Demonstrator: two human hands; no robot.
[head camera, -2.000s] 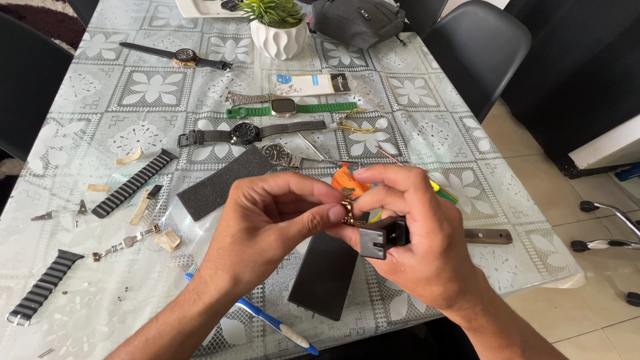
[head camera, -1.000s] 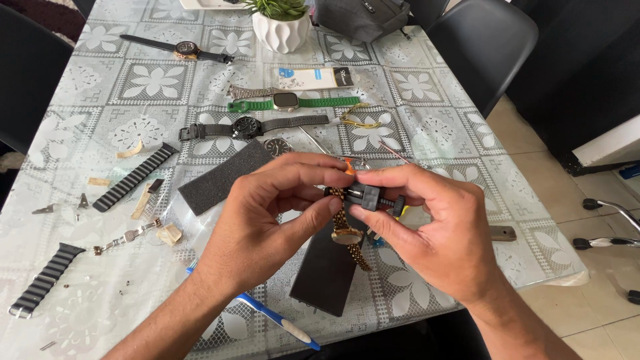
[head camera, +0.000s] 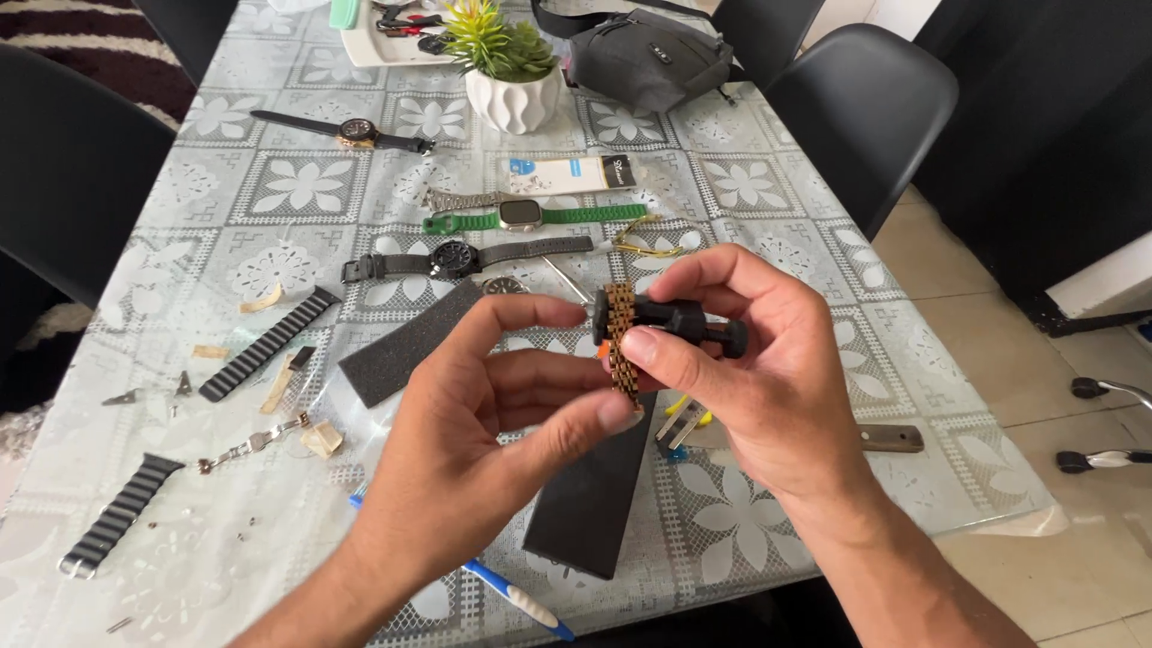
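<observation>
Above the table, my right hand (head camera: 765, 360) grips a black watch-link remover (head camera: 679, 319), its thumb pressed on a gold-coloured metal watch bracelet (head camera: 621, 337) that lies across the tool's left end. My left hand (head camera: 504, 405) has its thumb against the bracelet's lower end and its index finger near the tool's left end. Beneath the hands lies a black rectangular block (head camera: 585, 513). A dark foam pad (head camera: 405, 346) is left of it. Part of a round watch (head camera: 504, 285) shows above the left hand.
Several watches, including a green-strapped smartwatch (head camera: 520, 214), lie farther back. Striped bands (head camera: 270, 344), tiny parts and a metal bracelet piece (head camera: 261, 441) are at left. A blue-and-white toothbrush (head camera: 517, 598) lies at the near edge. A potted plant (head camera: 513, 99) and black bag (head camera: 648, 58) stand behind.
The link remover has turned in my right hand, and the bracelet now hangs across its left end. My left fingers have spread apart from their earlier pinch near the tool.
</observation>
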